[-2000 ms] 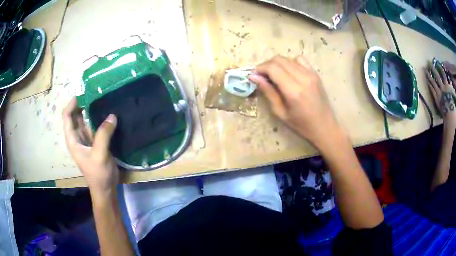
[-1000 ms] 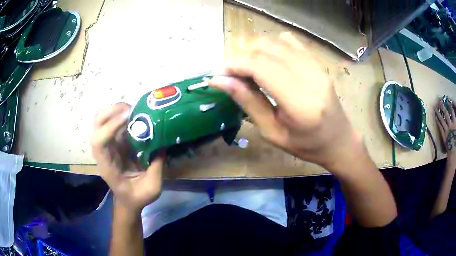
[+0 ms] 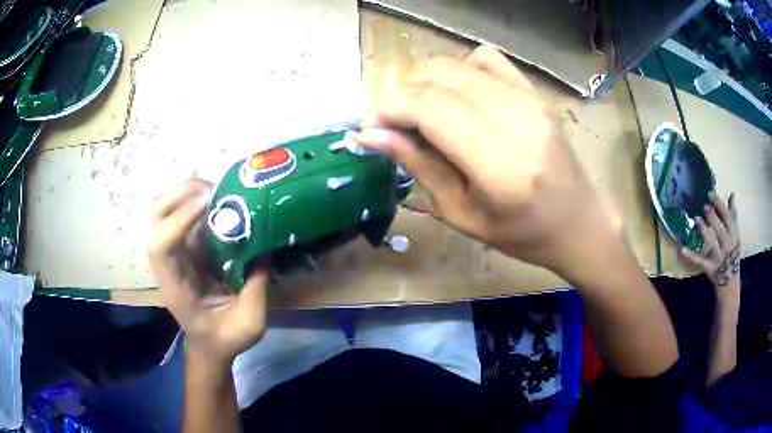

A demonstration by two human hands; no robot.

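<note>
A glossy green car-shaped housing [image 3: 309, 207] is tilted on its side above the cardboard near the bench's front edge. It shows an orange-red lamp lens [image 3: 270, 161], a round silver-white lamp [image 3: 228, 221], small silver trim pieces and a white knob on a stalk [image 3: 398, 243]. My left hand [image 3: 207, 271] grips the housing's left end, thumb below. My right hand [image 3: 499, 161] is at its upper right, fingertips pinching a small silver-white trim piece [image 3: 345, 145] against the shell. The far end of the housing is hidden behind my right hand.
Green housings [image 3: 72, 76] lie at the left. Another housing [image 3: 680, 188] stands at the right, with another person's hand [image 3: 719, 239] on its lower edge. An open cardboard box [image 3: 542, 38] is at the back. A dark cable runs across the bench at right.
The housing went from lying open side up to being held tilted on its side. My right hand moved from the whitish glue dish to the shell. The other person's hand reached the right housing.
</note>
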